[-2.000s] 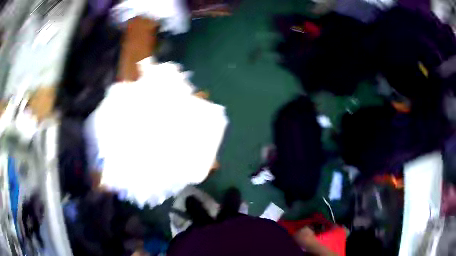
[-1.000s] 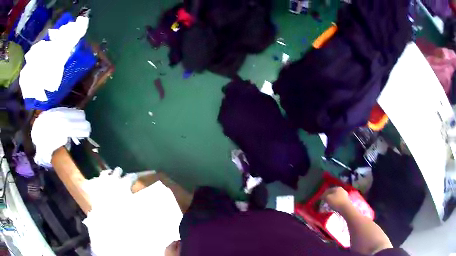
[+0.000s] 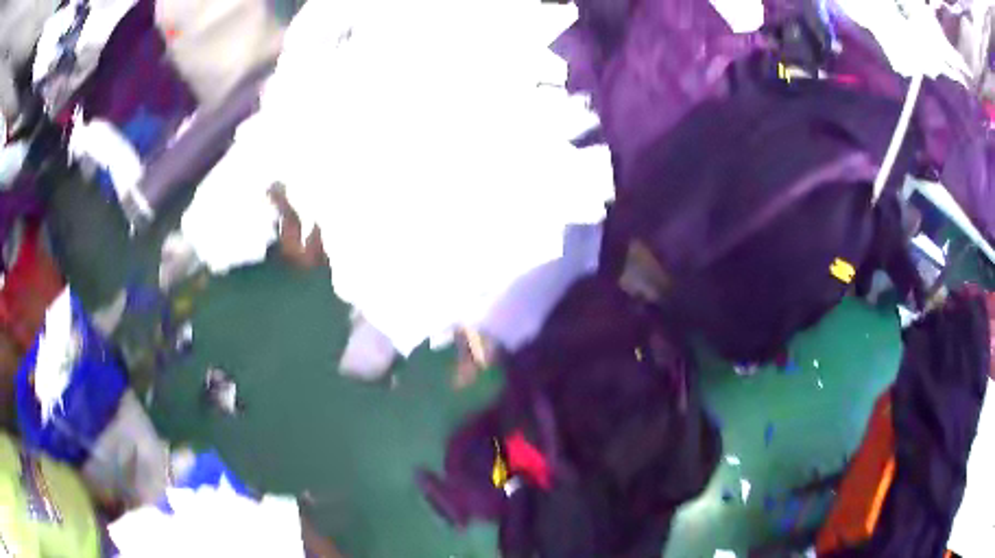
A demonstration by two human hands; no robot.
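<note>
Neither of my hands shows in the picture. Nearest in front, a heap of dark purple-black cloth (image 3: 600, 403) lies on the green floor, with a small red piece (image 3: 529, 460) and a yellow piece (image 3: 499, 466) on its left part. A larger dark cloth pile (image 3: 753, 218) lies behind it to the right. A big overexposed white heap (image 3: 436, 142) fills the upper middle; small brownish parts at its lower edge are too blurred to name.
Green floor (image 3: 316, 403) shows left of the dark heap. Blue crates or bags (image 3: 82, 403) and a yellow-green bag (image 3: 66, 507) are at the left. Another white item (image 3: 218, 529) is at the lower left. An orange basket (image 3: 862, 490) stands at the lower right beside dark cloth.
The view has swung up and across the floor. My right hand, the red stool or basket and my purple-clothed body have left the picture; the large white heap has come in.
</note>
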